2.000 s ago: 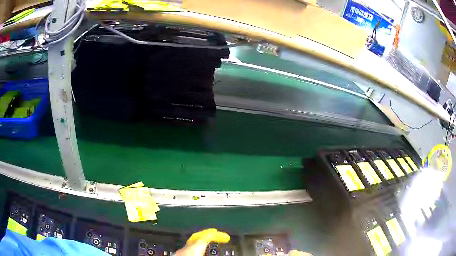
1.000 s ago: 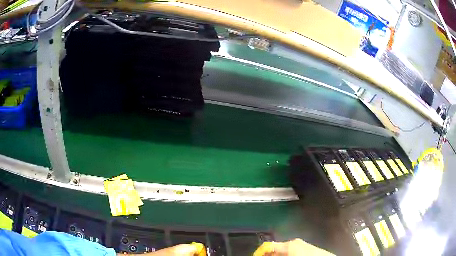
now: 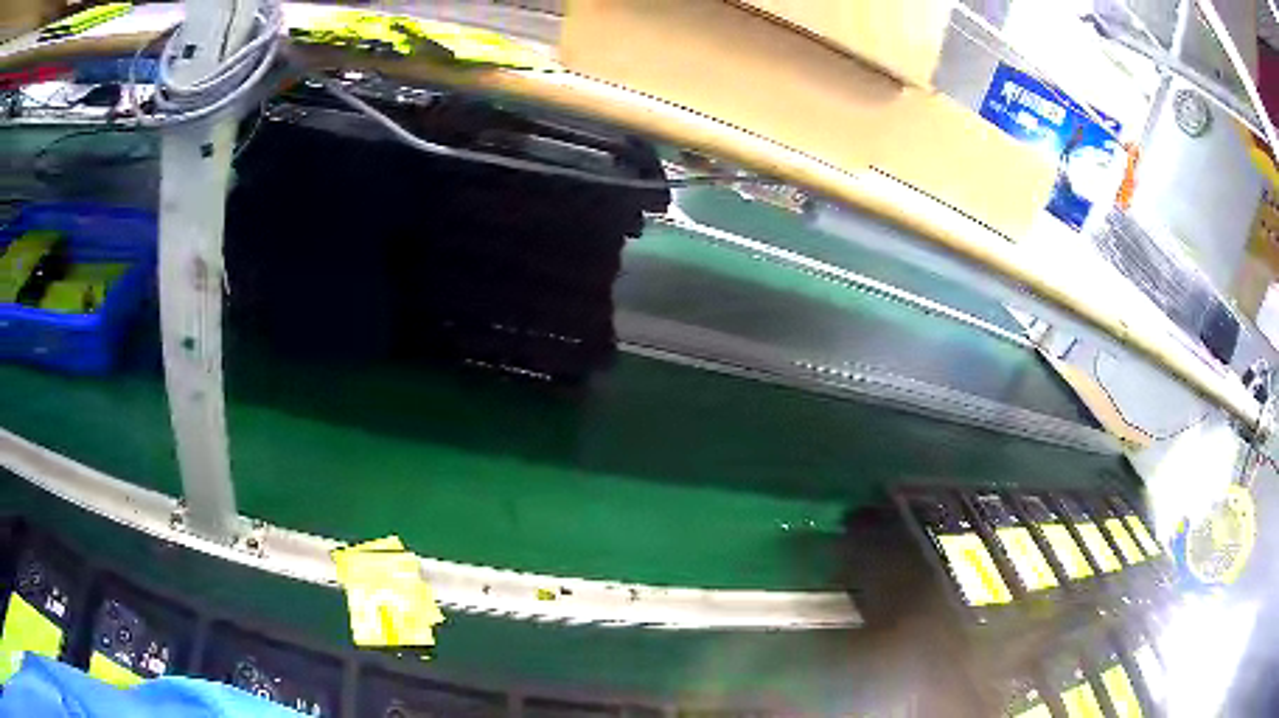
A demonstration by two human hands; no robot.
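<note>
Neither of my hands shows; both are below the bottom edge. A blue sleeve (image 3: 133,694), joined to my left arm in the earlier frames, crosses the bottom left corner. Black units (image 3: 133,634) lie in a row in a black tray (image 3: 211,648), cut off by the bottom edge. The two leftmost units have yellow on them. A small fanned pile of yellow cards (image 3: 386,596) lies over the pale metal rail (image 3: 526,591). At right, stacked black trays hold units with yellow cards (image 3: 971,567), partly lost in glare.
A white post (image 3: 194,337) with coiled grey cable (image 3: 211,84) rises at left. Behind it are a blue basket (image 3: 84,334) of yellow-green pieces and a tall black stack (image 3: 435,267) on the green surface. Brown cartons (image 3: 786,91) sit on the shelf above. A yellow fan (image 3: 1220,536) is at far right.
My hands, which were over the row of units at the bottom, have dropped out of the picture. The whole view has shifted, so things appear lower and further right than one second ago.
</note>
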